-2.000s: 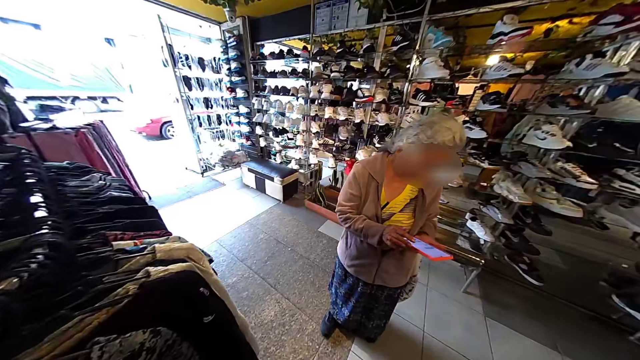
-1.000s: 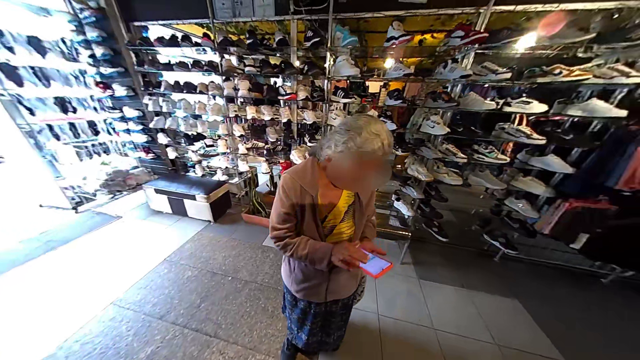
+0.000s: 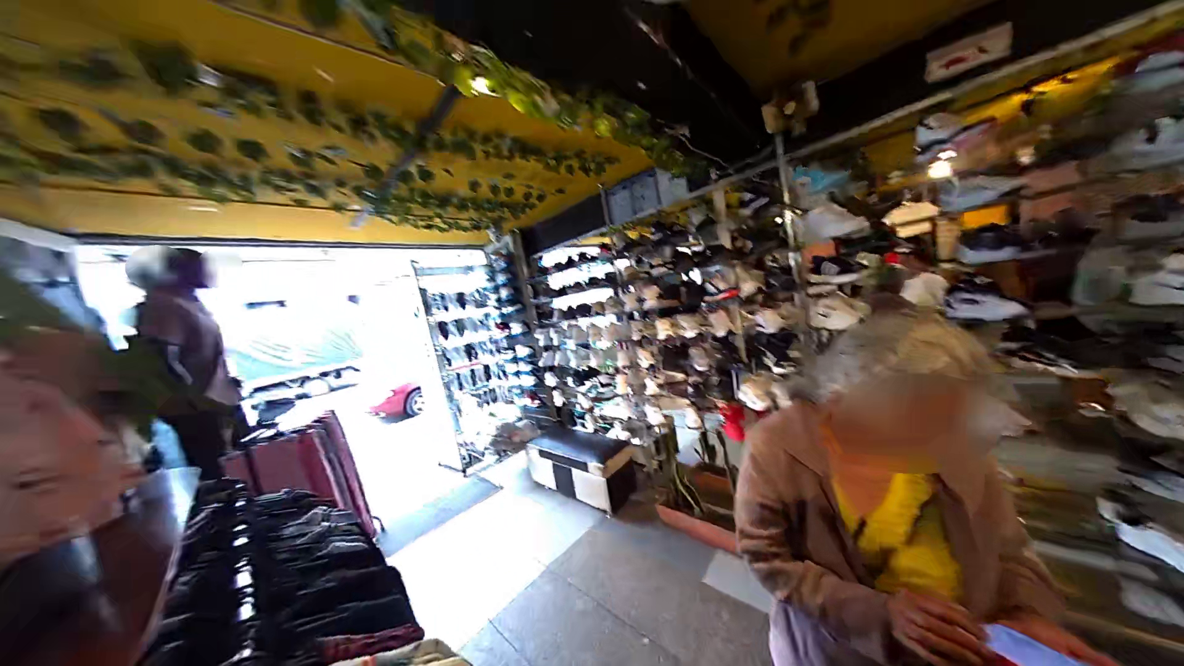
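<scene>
Neither my left hand nor my right hand shows in the head view. At the lower right another person in a brown jacket [image 3: 805,527] and yellow top stands with head bent. That person's hands hold a phone [image 3: 1031,646] with a bright screen at the bottom edge. Behind the person, a wall of shelves bears many shoes [image 3: 837,313]. Dark clothes on a rack [image 3: 324,564] hang close together at the lower left.
A black and white bench [image 3: 581,470] stands by the shoe shelves, with a planter box [image 3: 694,525] beside it. Maroon suitcases [image 3: 287,472] and a mannequin or person [image 3: 190,351] stand near the bright doorway. Outside is a red car [image 3: 398,401].
The view has swung up and to the left since a second ago, so the ceiling with its hanging leaves and the doorway show. The other person still holds the phone.
</scene>
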